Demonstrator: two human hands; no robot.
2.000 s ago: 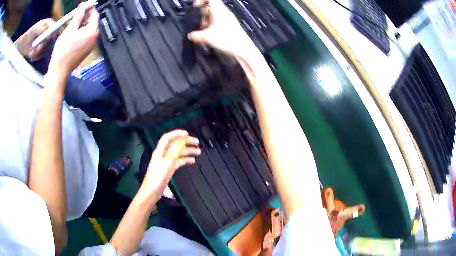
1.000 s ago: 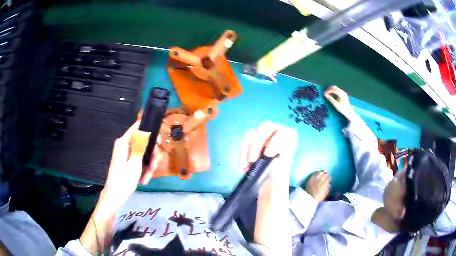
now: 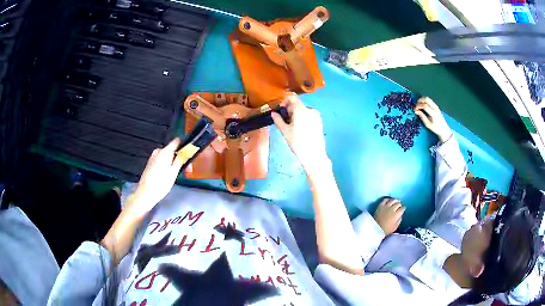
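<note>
The near orange fixture [image 3: 234, 170] lies on the teal mat, with a small dark hub [image 3: 232, 128] at the middle of its Y. My right hand [image 3: 300, 128] holds the outer end of a black leg [image 3: 257, 122], which lies along the fixture's right arm and reaches the hub. My left hand [image 3: 164, 169] holds a thick black bundle of legs [image 3: 203, 135] just left of the hub, above the fixture's left side. A yellow wrap shows on a left finger. The second orange fixture [image 3: 279, 54] stands behind and carries no black leg.
A large black ribbed tray [image 3: 140, 95] with black parts lies at left. A loose pile of tiny black parts [image 3: 399, 122] is on the teal mat [image 3: 352, 161], beside a neighbouring worker's hand [image 3: 432, 119]. A pale metal arm [image 3: 391, 54] reaches over the back right.
My right hand has moved from the mat's front edge to the near fixture, and its leg now lies on the right arm. My left hand's bundle is lower and tilted. The view has shifted.
</note>
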